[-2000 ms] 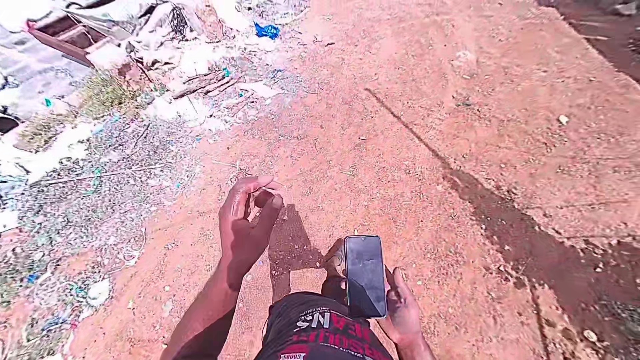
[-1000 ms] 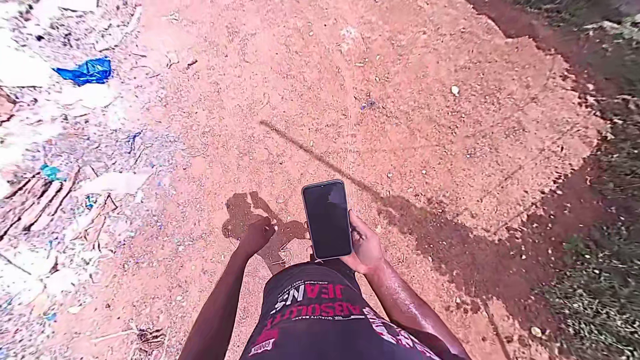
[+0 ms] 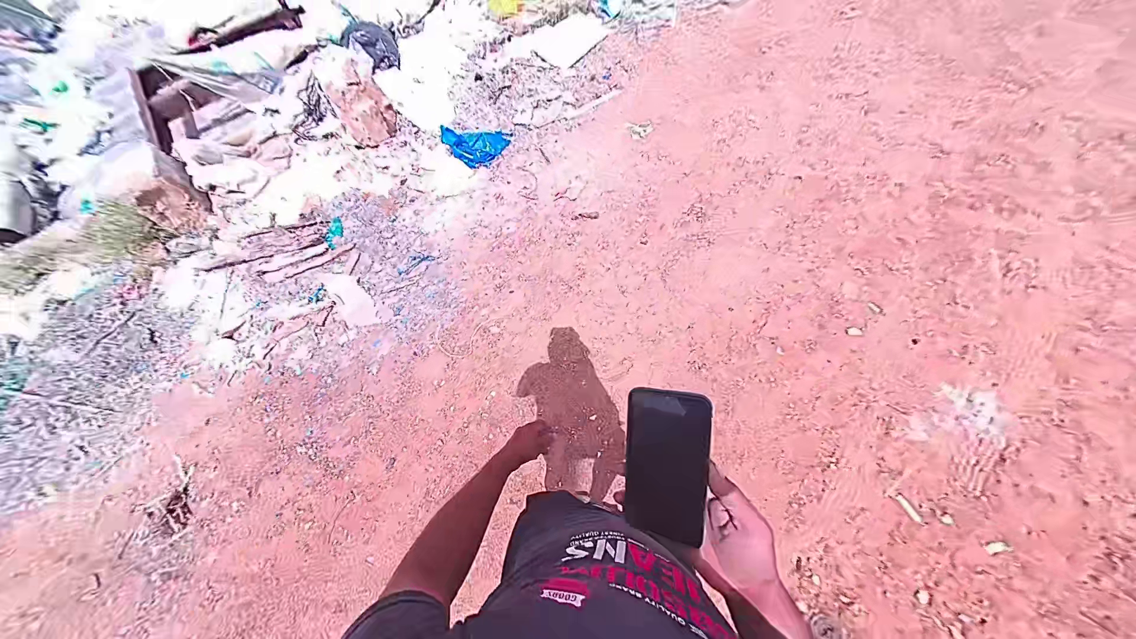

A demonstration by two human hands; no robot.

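A smartphone (image 3: 668,466) with a dark screen is upright in my right hand (image 3: 744,532), whose fingers wrap its lower part and right edge. It is in front of the printed dark T-shirt (image 3: 612,577) on my body. My left hand (image 3: 530,441) hangs to the left of the phone, apart from it, with its fingers curled; whether anything small is inside them cannot be told. Beyond that hand, my shadow (image 3: 572,390) falls on the reddish dirt ground (image 3: 799,293).
Heaped litter (image 3: 293,177) covers the upper left, with a blue plastic bag (image 3: 476,146), a black plastic bag (image 3: 373,44), sticks (image 3: 293,253) and a broken wooden frame (image 3: 160,111). Dry grass (image 3: 71,399) lies at the left. Small stones (image 3: 854,332) dot the dirt.
The view has swung left, back to the litter. My left hand, raised with fingers apart two seconds ago, is lower and curled. The phone has stayed in my right hand.
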